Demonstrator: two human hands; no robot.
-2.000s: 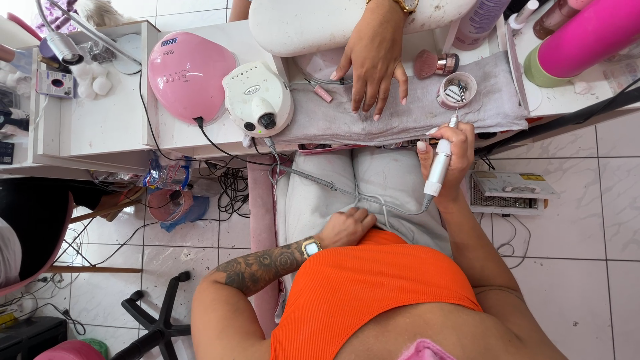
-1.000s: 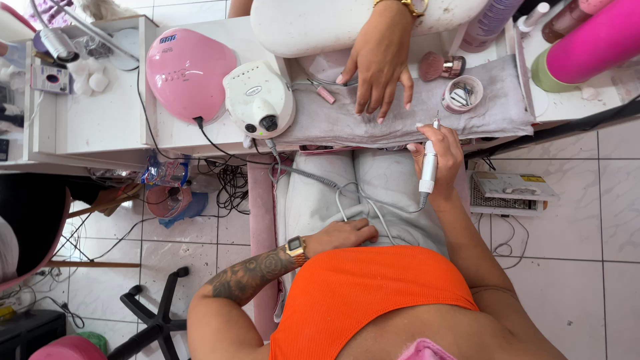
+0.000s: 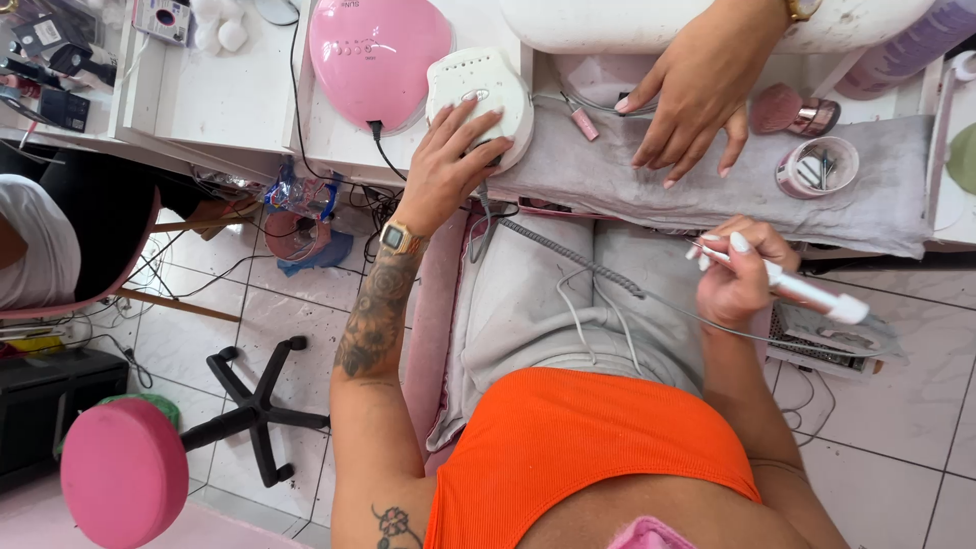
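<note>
My left hand [image 3: 461, 156] lies with spread fingers over the front of the white nail drill control box [image 3: 484, 76], covering its dial. In my right hand [image 3: 740, 274] is a white nail drill handpiece [image 3: 812, 293], its thin bit pointing left, above the lap. A grey coiled cord [image 3: 572, 255] runs from near the box across my thighs toward the handpiece. Another person's hand [image 3: 698, 95] rests palm down at the grey towel [image 3: 862, 217]. Right of it stand a small tub [image 3: 817, 168] holding metal bits and a pink makeup brush [image 3: 793, 110].
A pink nail lamp [image 3: 377, 53] sits left of the box. A small pink-handled brush [image 3: 583, 122] lies on the towel, and a white armrest [image 3: 610, 27] spans the back. Beside me are a pink round stool [image 3: 122, 473] and a black wheeled base [image 3: 259, 408].
My left hand has moved from my lap up to the drill box. My right hand has tilted the handpiece, whose rear end now points right. The other person's hand stays near the towel.
</note>
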